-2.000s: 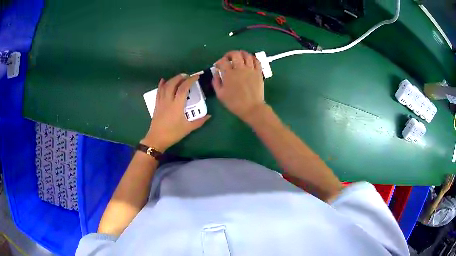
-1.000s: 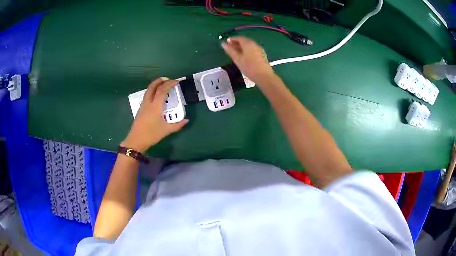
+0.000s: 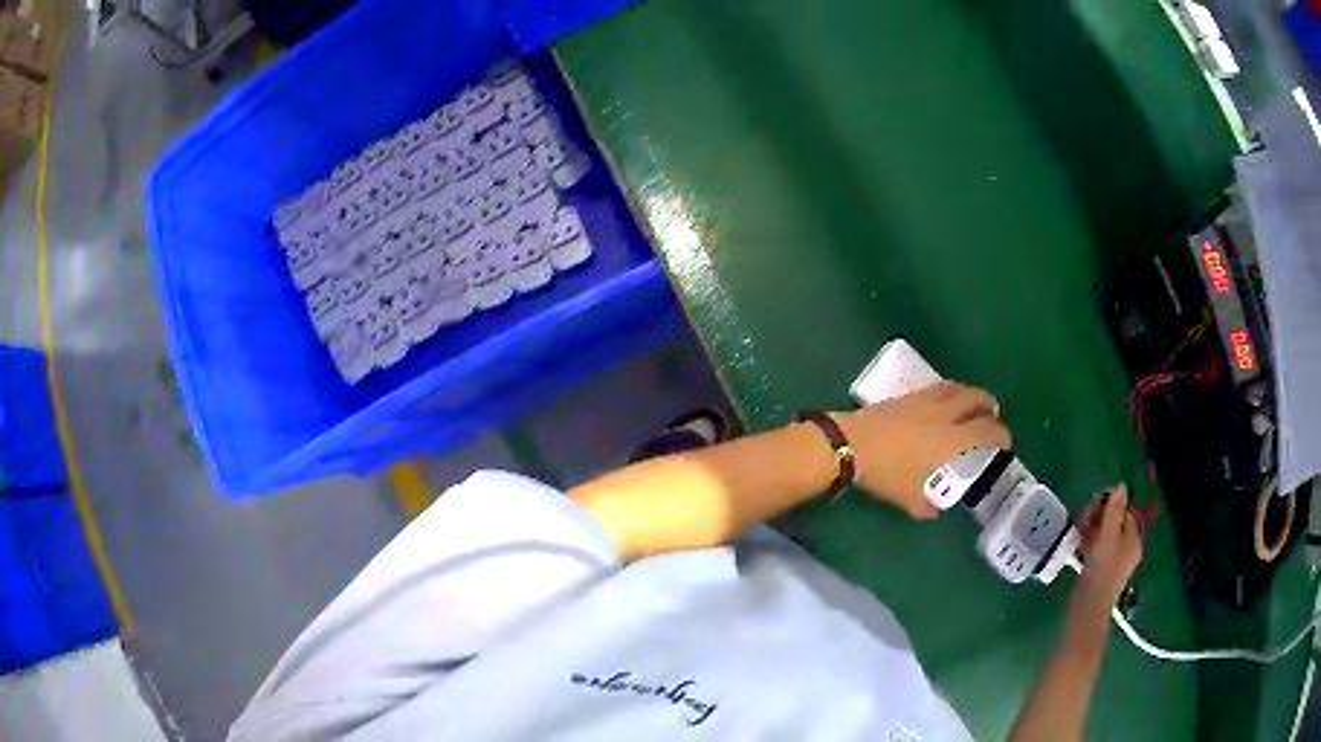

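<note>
A white test socket strip [image 3: 895, 373] lies on the green bench, its far end bare. My left hand [image 3: 934, 439] grips a white plug adapter [image 3: 949, 480] on the strip and covers most of it. A second plug adapter [image 3: 1032, 525] sits on the strip nearer my right hand, its socket face and small USB slots showing. My right hand [image 3: 1113, 539] is beyond it, fingers pinched at the end of a thin red and dark test lead [image 3: 1146, 513]; the tip is too small to make out.
A blue tote [image 3: 217, 319] beside the bench [image 3: 811, 174] holds rows of white adapters [image 3: 435, 218]. A black power meter [image 3: 1229, 312] with red digits stands beyond the strip, with a tape roll [image 3: 1275, 519] near it. A white cable [image 3: 1202, 655] curves away from the strip.
The view has swung left, bringing the whole tote and the meter into the picture. My left hand stays on its adapter; my right hand stays near the lead.
</note>
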